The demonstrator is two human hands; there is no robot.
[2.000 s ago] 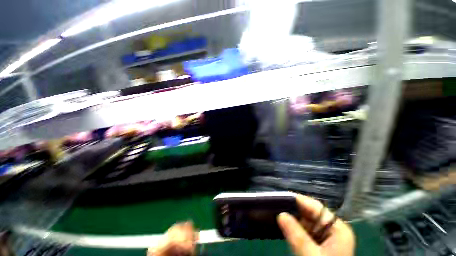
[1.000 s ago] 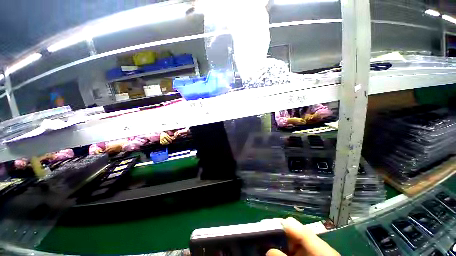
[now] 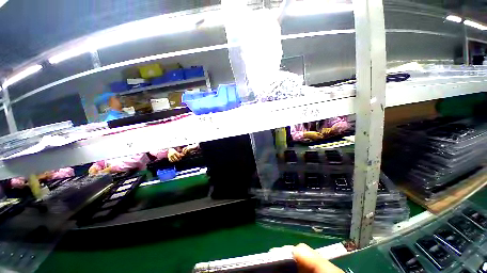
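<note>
A black phone housing with a pale edge (image 3: 245, 263) shows at the bottom middle, cut off by the picture's lower edge. My right hand (image 3: 315, 260) holds its right end; only a finger or thumb and part of the hand show. My left hand is not in view. A blister tray (image 3: 382, 250) with several black housings in its pockets lies at the bottom right, to the right of my right hand.
Stacked blister trays (image 3: 320, 213) stand behind the bench edge, with another stack (image 3: 443, 154) on a tan board (image 3: 463, 193) at right. A white post (image 3: 368, 128) rises before me. A white shelf (image 3: 160, 132) crosses, bearing a blue bin (image 3: 212, 100). Workers in pink sit beyond.
My left hand has left the picture since the oldest frame. My right hand and the housing have moved lower, and less of them shows. A person in blue now shows beyond the shelf at left.
</note>
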